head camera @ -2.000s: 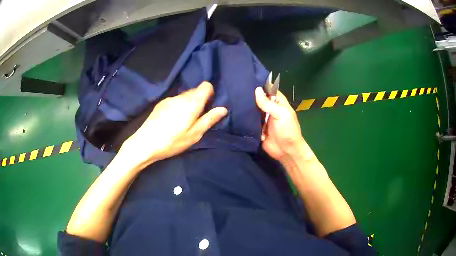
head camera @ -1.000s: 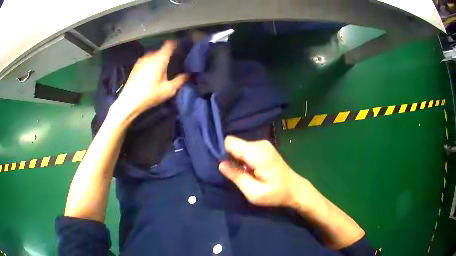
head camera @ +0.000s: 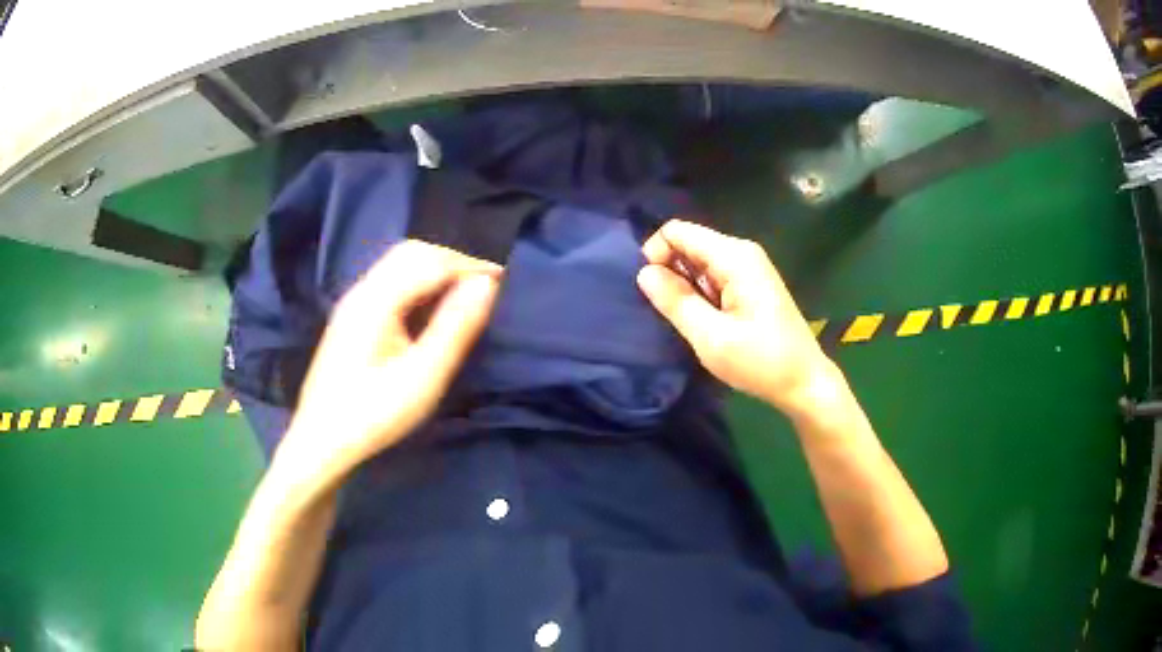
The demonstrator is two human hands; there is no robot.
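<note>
A navy garment (head camera: 567, 299), brighter blue in places, lies bunched on the wearer's lap. My left hand (head camera: 401, 338) pinches its cloth at the left of a raised blue section. My right hand (head camera: 726, 299) pinches the same section at its right edge, thumb and forefinger together. A small dark part of the thread snips (head camera: 692, 274) shows in the right palm; the blades are hidden. A small white label (head camera: 424, 147) sticks up at the garment's far side. Black cloth shows between the blue folds.
A grey metal table with a white top (head camera: 140, 57) curves across the far side, close beyond the garment. A tan strip (head camera: 688, 13) lies at its edge. The green floor (head camera: 943, 446) has yellow-black tape (head camera: 892, 325) on both sides. The wearer's dark shirt has white buttons.
The garment has been turned and refolded. My left hand has come back towards the body and now pinches cloth. My right hand has moved up and right. The white label has shifted left.
</note>
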